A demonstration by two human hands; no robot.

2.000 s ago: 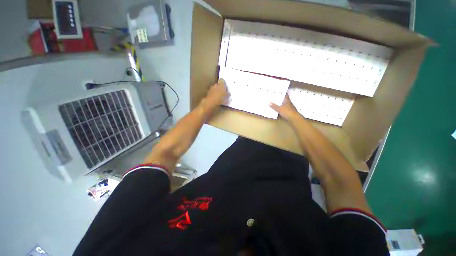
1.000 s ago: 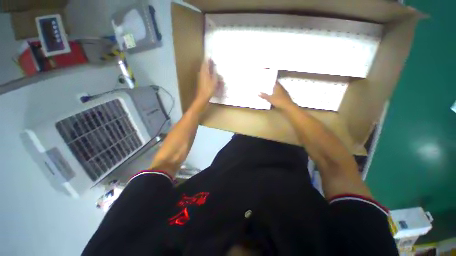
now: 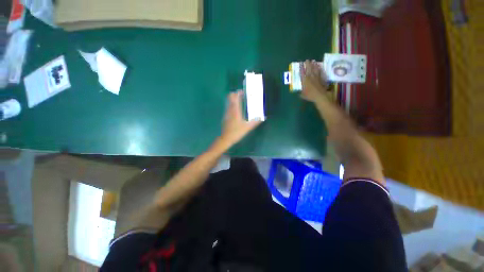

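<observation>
My left hand point(image 3: 236, 121) is at a narrow white retail box point(image 3: 255, 96) standing on the green bench, with fingers along its left side and lower end. My right hand point(image 3: 313, 81) is over a white retail box with a yellow edge point(image 3: 295, 77) near the bench's right end; its fingers cover part of the box. Another retail box point(image 3: 345, 68) with a round picture lies flat just right of that hand, over the edge of the dark red surface. The image is blurred, so the exact grip of each hand is unclear.
The green bench point(image 3: 175, 95) holds a cardboard stack point(image 3: 127, 13), a loose white paper point(image 3: 110, 71), a printed sheet point(image 3: 46, 81) and a white roll point(image 3: 9, 109). The red surface point(image 3: 398, 74) is right. A blue stool point(image 3: 318, 196) and an open carton point(image 3: 50, 212) are below.
The view has turned from the open carton to the green bench. My hands have left the white rows in the carton and are now at separate boxes on the bench.
</observation>
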